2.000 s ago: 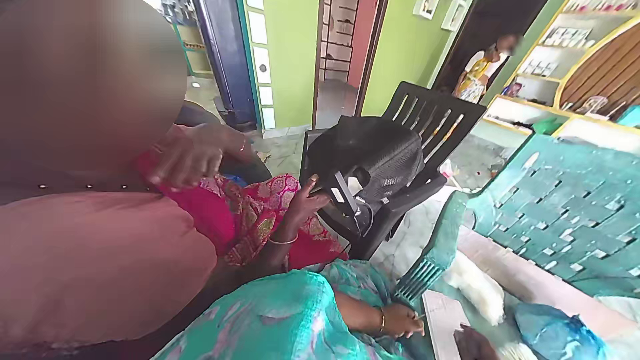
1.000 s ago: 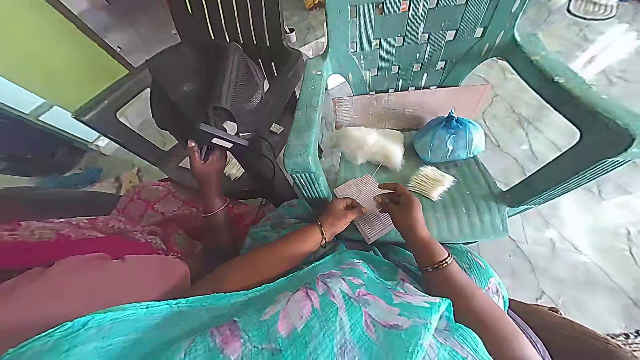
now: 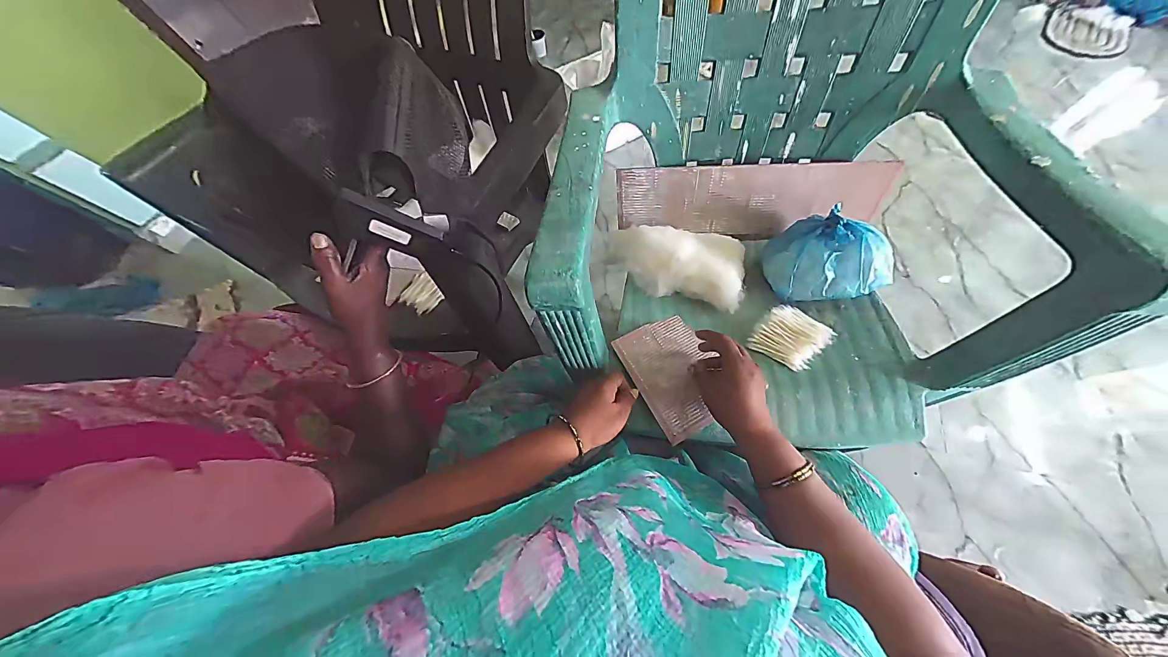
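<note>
A flat ridged board (image 3: 664, 376) lies tilted at the front of the green plastic chair's seat (image 3: 849, 406). My left hand (image 3: 602, 411) has its fingers curled at the board's left edge; whether a thin thing is pinched there is unclear. Over the board's right side, my right hand (image 3: 733, 379) has bent fingers, their tips partly hidden. Right of it sits a bundle of thin off-white cotton wicks (image 3: 791, 338). Behind are fluffy cotton wool (image 3: 680, 265) and a knotted blue plastic bag (image 3: 828, 260).
A pinkish ridged panel (image 3: 730, 196) stands at the seat's back. On the left, another person's hand (image 3: 358, 292) is beside a black bag (image 3: 420, 119) on a dark plastic chair (image 3: 520, 109). More wicks (image 3: 422, 294) lie by that hand. The green armrest (image 3: 561, 246) rises between the chairs.
The view has swung down to the green seat since the oldest frame. Since one second ago, my left hand has shifted slightly left from the board; my right hand stays over its right side.
</note>
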